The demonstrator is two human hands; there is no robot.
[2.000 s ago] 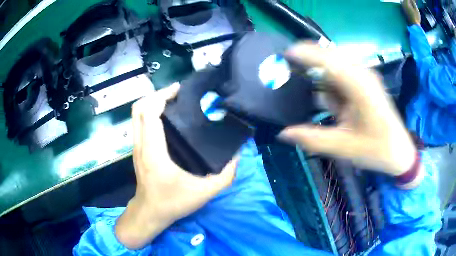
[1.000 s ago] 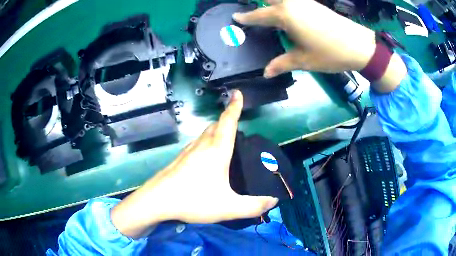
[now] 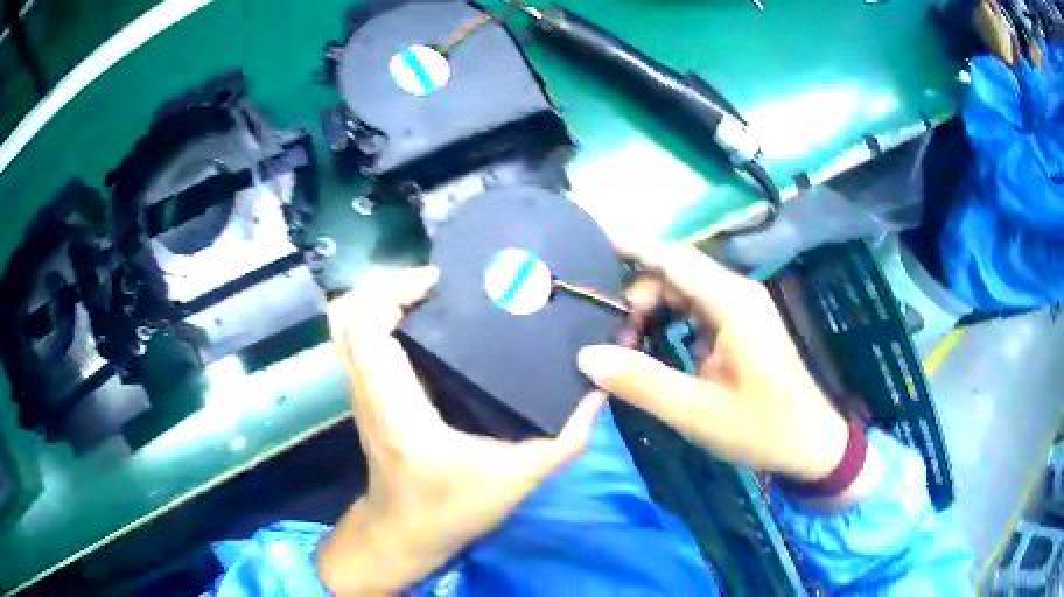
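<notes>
A black blower fan unit point(image 3: 502, 350) with a round white and blue-green label is held level above the bench's near edge. My left hand point(image 3: 432, 443) grips its left and lower edges. My right hand point(image 3: 712, 373) is at its right side, thumb on the fan's edge and fingers at the thin lead wires point(image 3: 589, 294) coming from the label. A second fan unit point(image 3: 467, 105) with a like label lies in a black housing on the bench just beyond. Two black housings without round labels, one nearer point(image 3: 222, 233) and one at far left point(image 3: 70, 315), lie to the left.
An electric screwdriver point(image 3: 642, 76) lies on the green bench point(image 3: 817, 58) at upper right, its cord running off the edge. Dark slatted crates point(image 3: 869, 362) stand below the bench at right. Another person's blue sleeve point(image 3: 1009, 198) and hand are at the upper right.
My right hand has left the fan in the housing and come to the fan in my left hand. That held fan has been raised and turned, and now lies between both hands.
</notes>
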